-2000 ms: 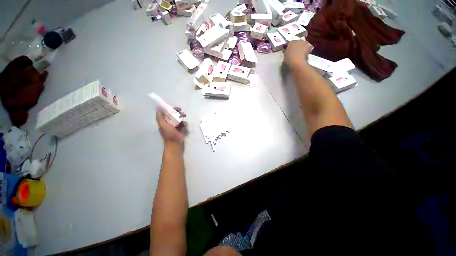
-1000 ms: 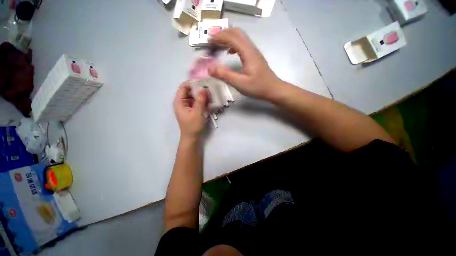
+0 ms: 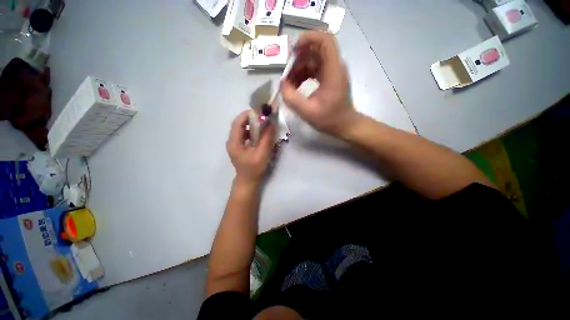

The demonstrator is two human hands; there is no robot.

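My left hand (image 3: 251, 149) holds a small white carton (image 3: 255, 127) upright in front of me. The dark top of a bottle (image 3: 266, 110) shows at its open end, with a grey-white flap standing up beside it. My right hand (image 3: 320, 87) is just right of and above the carton and holds a thin white stick (image 3: 282, 78) between thumb and fingers, its lower end close to the bottle top. A pile of white sticks (image 3: 282, 139) lies on the table, mostly hidden behind my hands.
Several cartons (image 3: 265, 51) lie ahead, and an open carton (image 3: 476, 62) lies at the right. A block of cartons (image 3: 91, 119) stands at the left. Yellow tape roll (image 3: 80, 225), blue printed packet (image 3: 44, 253) and dark red cloth (image 3: 25, 94) lie along the left edge.
My right hand reached to the far cartons, came back with a pink bottle, and now holds a white stick. The bottle is now in the carton in my left hand. The view has moved closer.
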